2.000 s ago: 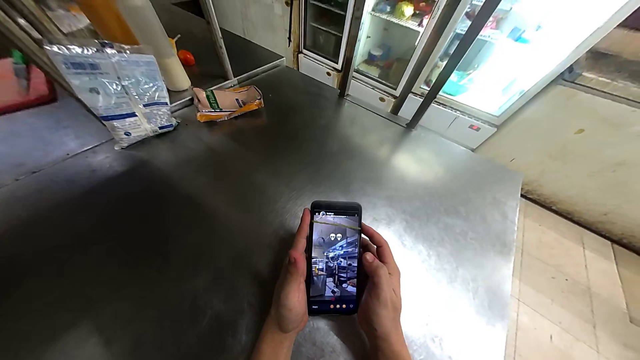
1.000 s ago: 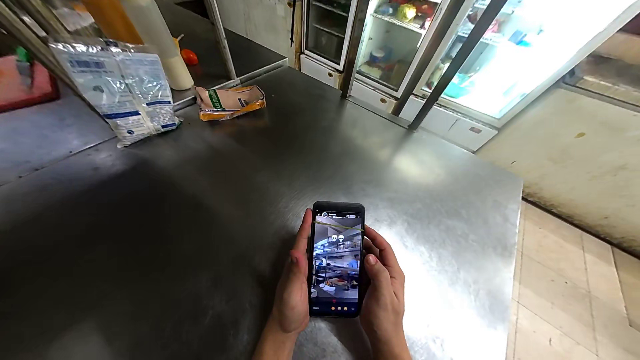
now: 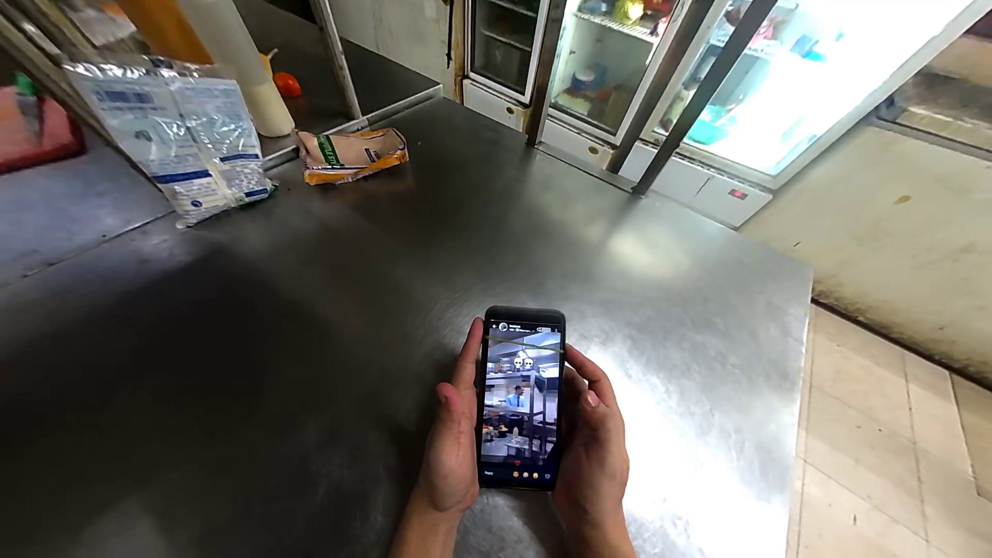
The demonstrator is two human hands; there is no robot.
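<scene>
A black smartphone [image 3: 522, 399] is held upright between both my hands above a stainless steel worktop [image 3: 349, 310]. Its lit screen shows a picture of a kitchen with a person in it. My left hand [image 3: 453, 442] grips the phone's left edge, with the thumb raised beside it. Along the right edge lies my right hand [image 3: 595, 442], its thumb bent near the side of the screen. The fingers behind the phone are hidden.
At the back left are a clear and white plastic bag [image 3: 190, 139], a squeeze bottle [image 3: 252, 85], an opened orange-edged packet [image 3: 353, 155], a tomato [image 3: 287, 84] and a red cutting board [image 3: 39, 128]. Metal posts [image 3: 701, 97] rise at the worktop's far edge, before glass-door refrigerators [image 3: 612, 70].
The picture on the phone screen has changed from frame to frame. Both hands keep the same hold on the phone.
</scene>
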